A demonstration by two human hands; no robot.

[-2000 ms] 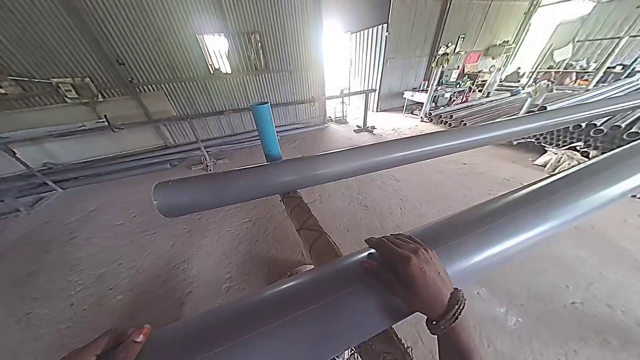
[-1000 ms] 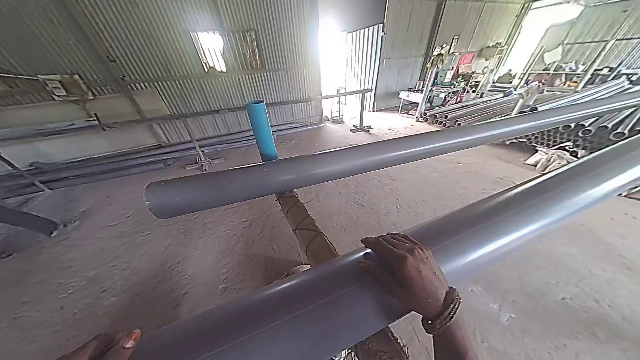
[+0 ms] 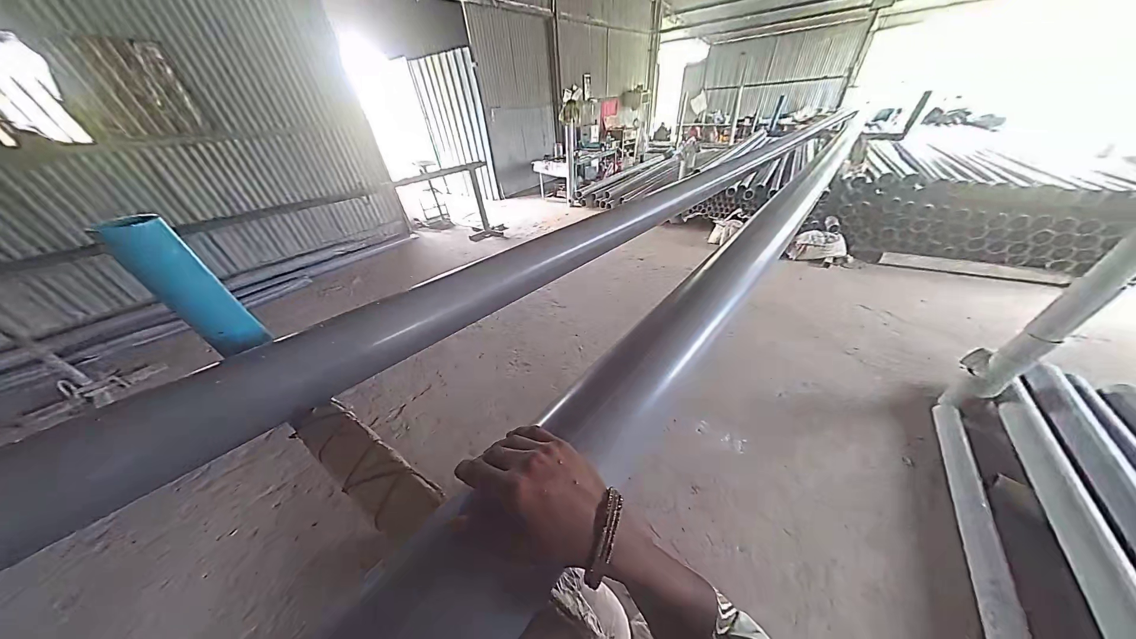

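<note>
My right hand [image 3: 541,488], with a beaded bracelet at the wrist, lies over the top of a long grey plastic pipe [image 3: 661,364], its fingers curled across the near part. This pipe runs away from me toward the back of the shed. My left hand is out of the frame. To the left, a second long grey pipe [image 3: 355,364] lies across a wrapped beam [image 3: 368,470], apart from the first. Behind it a short blue pipe [image 3: 182,284] stands tilted.
Stacked pipes [image 3: 976,222] fill the back right. More pipes [image 3: 1056,461] lie at the lower right, by a slanting pale post [image 3: 1056,328]. A metal stand [image 3: 479,200] is near the doorway. A cluttered workbench [image 3: 568,167] stands at the back, and corrugated walls line the left.
The view has swung to the right, and my left hand, seen earlier at the near end of the pipe, has left the frame. My right hand remains on the same pipe.
</note>
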